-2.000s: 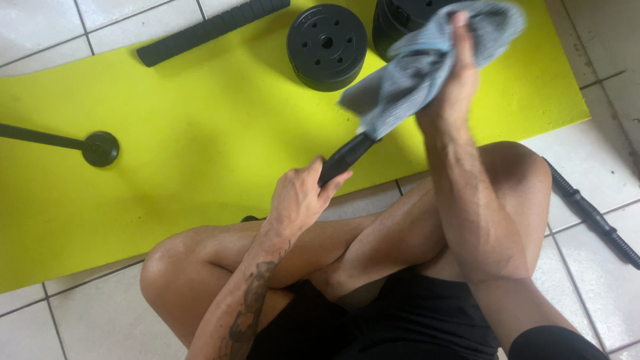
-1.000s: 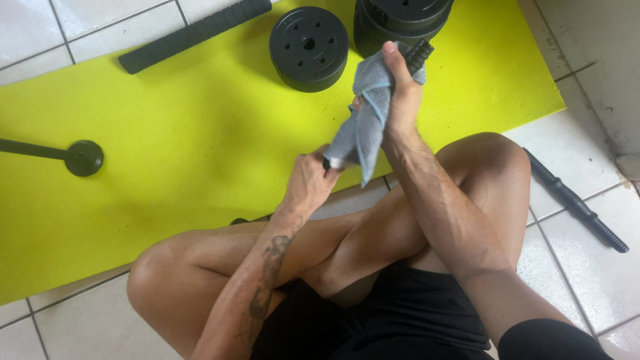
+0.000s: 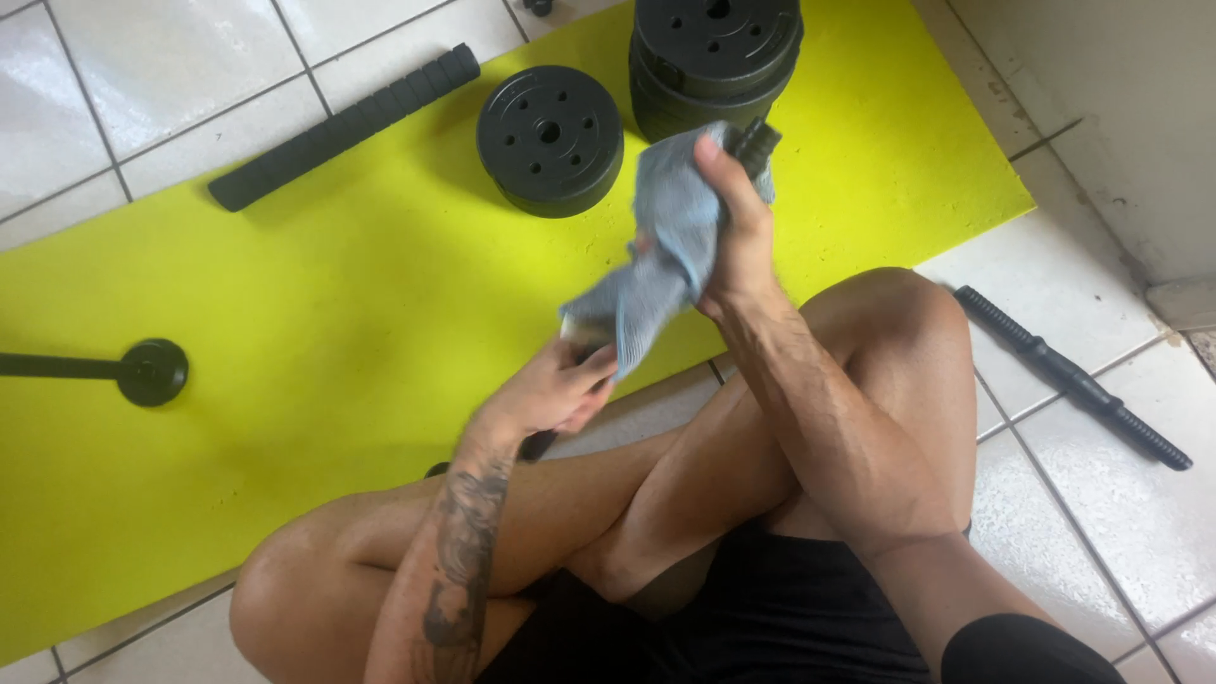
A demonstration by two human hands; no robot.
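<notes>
My right hand (image 3: 739,223) is closed around a grey-blue cloth (image 3: 679,204), which wraps a black threaded dumbbell bar (image 3: 757,147). The bar's ridged end sticks out past my right thumb. My left hand (image 3: 556,385) grips the bar's lower part, just below the cloth's hanging corner. The bar slants from lower left to upper right over a yellow-green mat (image 3: 380,313). Most of its middle is hidden by the cloth and my fingers. Beyond my hands, a round black weight plate (image 3: 549,138) and a stack of black weight plates (image 3: 717,66) rest on the mat.
A ridged black foam-like tube (image 3: 347,128) lies across the mat's far edge. At the left is a black rod with a round end (image 3: 152,372). Another black dumbbell bar (image 3: 1073,375) lies on the white floor tiles (image 3: 1121,494) by my right knee. A wall stands at the far right.
Two seconds ago the bar's dark lower part showed between my hands and the cloth was further up. The cloth and my right hand have since come down the bar, and the ridged end is exposed.
</notes>
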